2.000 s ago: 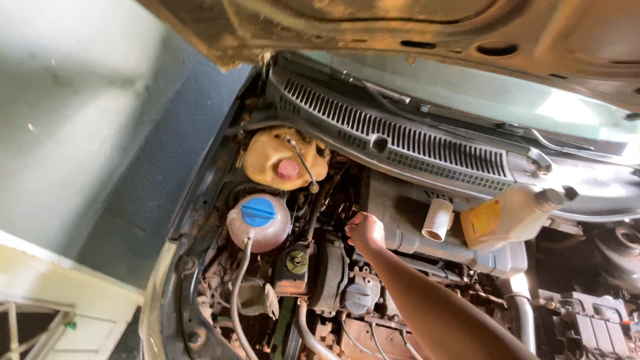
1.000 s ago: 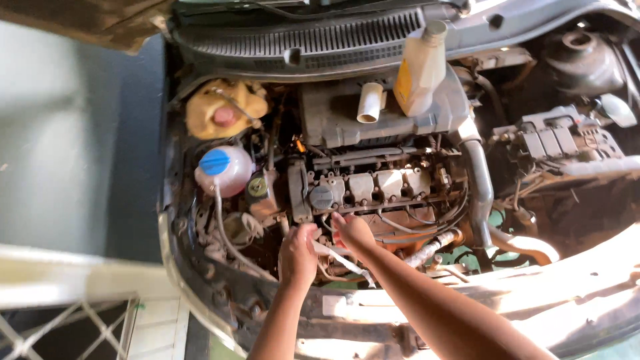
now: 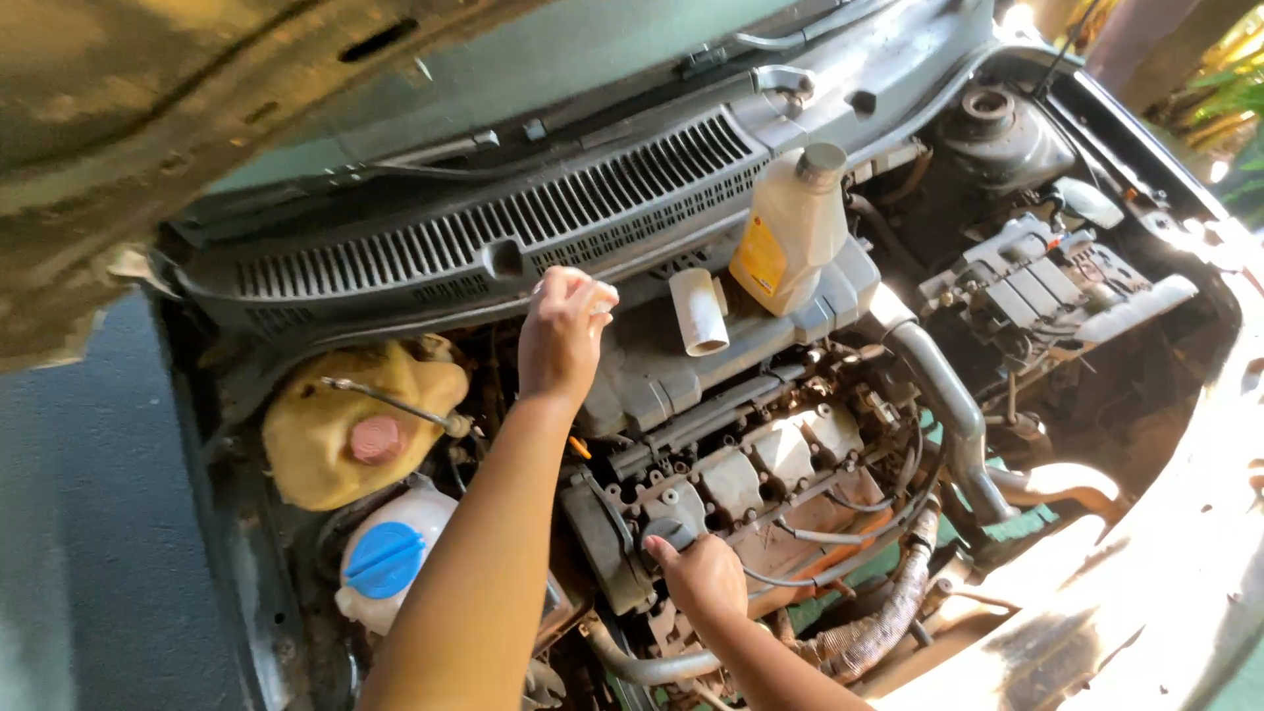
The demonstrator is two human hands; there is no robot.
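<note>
My left hand (image 3: pixel 563 341) is raised over the left end of the black plastic engine cover (image 3: pixel 632 375), its fingers curled; something small and pale may be at its fingertips, but I cannot tell. Lower down, my right hand (image 3: pixel 703 583) has its thumb and fingers at the dark round oil filler cap (image 3: pixel 670 533) on the engine's valve cover (image 3: pixel 731 484). Most of its fingers are hidden below the hand. On the engine cover stand a plastic oil bottle (image 3: pixel 790 232) with a grey cap and a short white cylinder (image 3: pixel 700 311), open at its lower end.
At the left are a yellowed reservoir (image 3: pixel 316 434) with a pink cap and a coolant tank (image 3: pixel 395 563) with a blue cap. The raised hood (image 3: pixel 148 148) hangs at upper left. A metal pipe (image 3: pixel 943 395) curves at right, near a battery-like unit (image 3: pixel 1032 286). Hoses cross the front.
My left hand has risen from the engine's front to above the engine cover. My right hand is now at the oil filler cap. The view has shifted and tilted.
</note>
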